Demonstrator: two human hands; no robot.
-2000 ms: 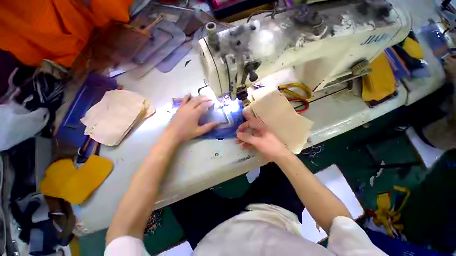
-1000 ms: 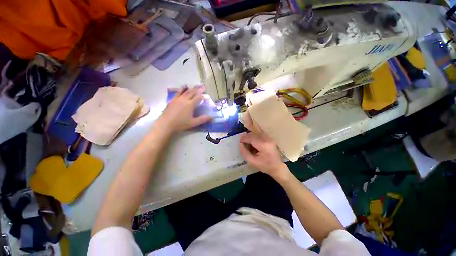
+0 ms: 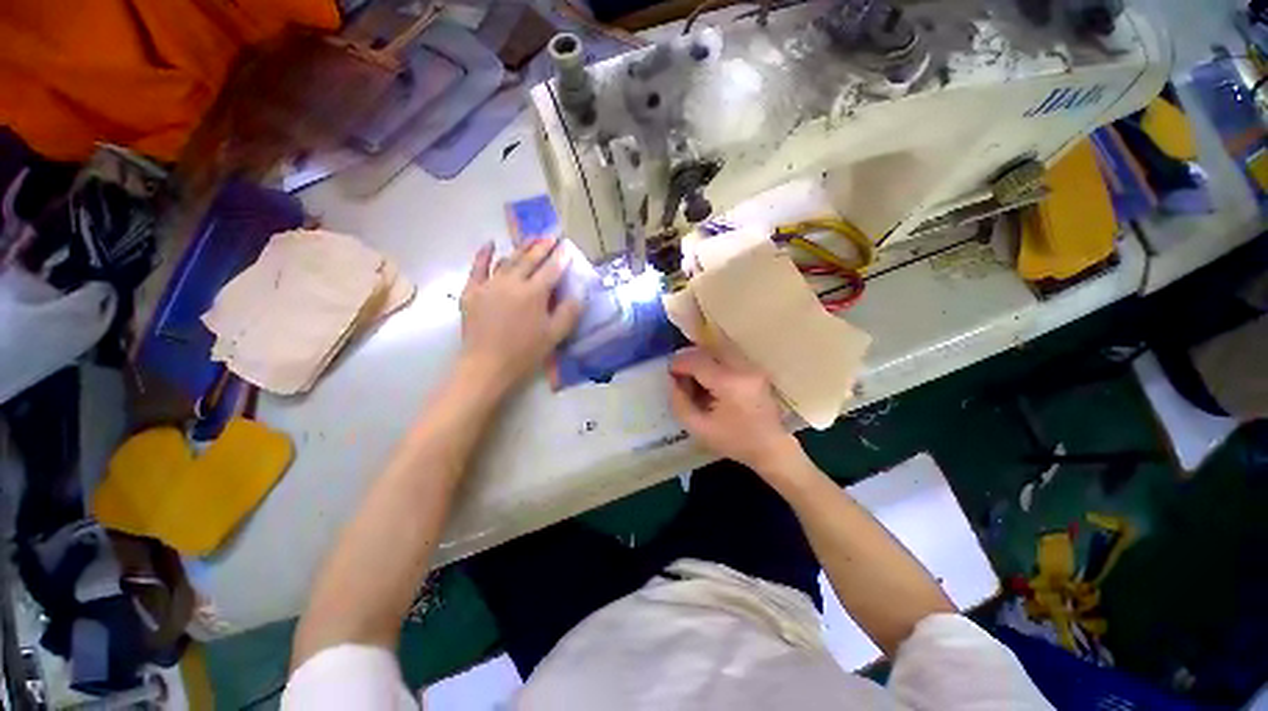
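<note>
The translucent blue sewing template (image 3: 612,345) lies flat under the brightly lit needle area of the sewing machine (image 3: 779,139). My left hand (image 3: 517,308) rests on the template's left part, fingers spread. My right hand (image 3: 730,406) is at the template's right edge, beside the beige fabric pieces (image 3: 782,322), with fingers curled; whether it pinches anything cannot be seen. Yellow and red scissor handles (image 3: 843,250) show under the machine arm behind the beige pieces.
A beige stack (image 3: 295,308) lies at left on a dark blue sheet (image 3: 209,271). Yellow pieces (image 3: 195,482) lie at the near left. Clear spare templates (image 3: 442,100) and orange cloth (image 3: 125,70) are behind. A yellow bundle (image 3: 1068,215) is at right.
The template has turned, so its blue upper corner and lower left edge show. My left hand has shifted a little with it. My right hand moved away from the needle and down.
</note>
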